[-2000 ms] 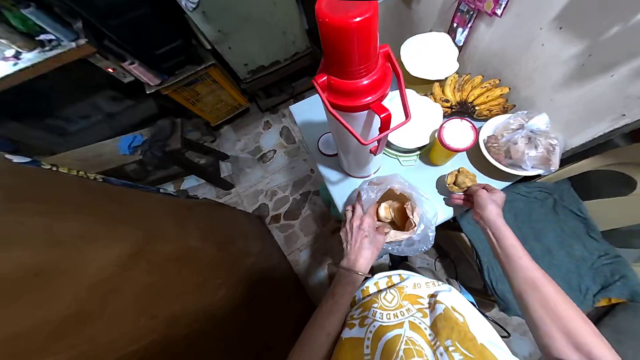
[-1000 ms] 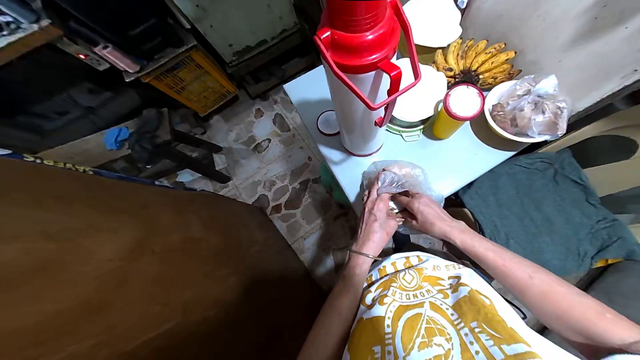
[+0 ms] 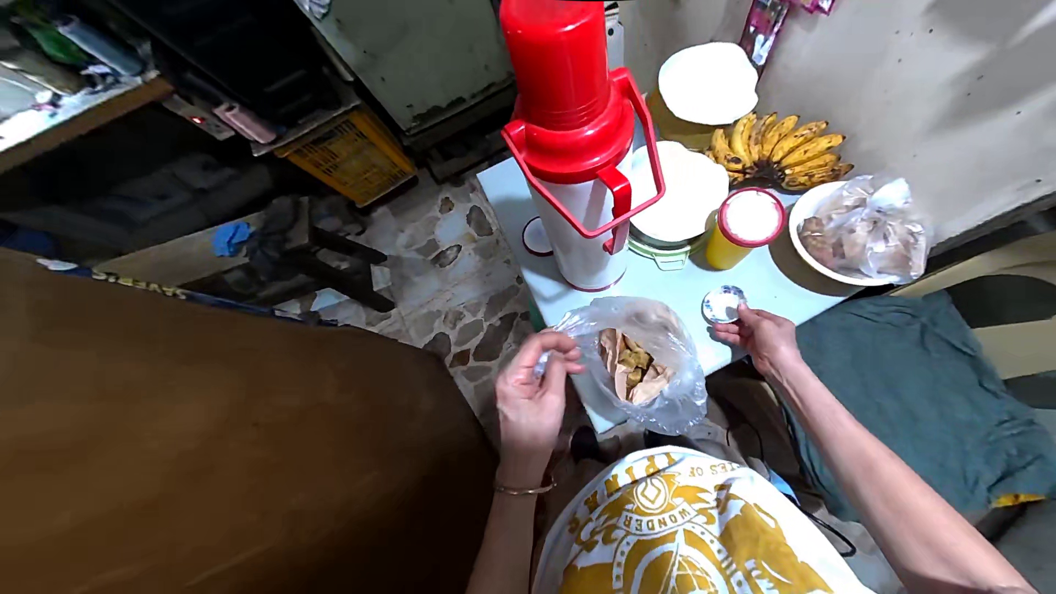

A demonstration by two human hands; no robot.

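My right hand [image 3: 763, 334] grips the rim of a small white dish with a blue pattern [image 3: 723, 304], held over the table and showing no food in it. Beside it, a clear plastic bag [image 3: 672, 396] stands open near the table's front corner, around a brown paper bag [image 3: 653, 384] with yellowish-brown food pieces [image 3: 634, 360] inside. My left hand [image 3: 536, 388] is at the plastic bag's left edge, fingers curled; whether it pinches the plastic cannot be told. A red and white vacuum flask [image 3: 582, 165] rises behind the bag.
On the light blue table [image 3: 660, 289] are a yellow jar with a red-rimmed lid [image 3: 730, 247], a covered container [image 3: 678, 194], bananas [image 3: 780, 153] and a bowl [image 3: 813, 260] holding bagged food. A green cloth [image 3: 916, 388] lies at right, a brown surface [image 3: 231, 429] at left.
Two seconds ago the small dish in my right hand held a heap of food; now it shows none. My hands were together at the bag one second ago and have moved apart.
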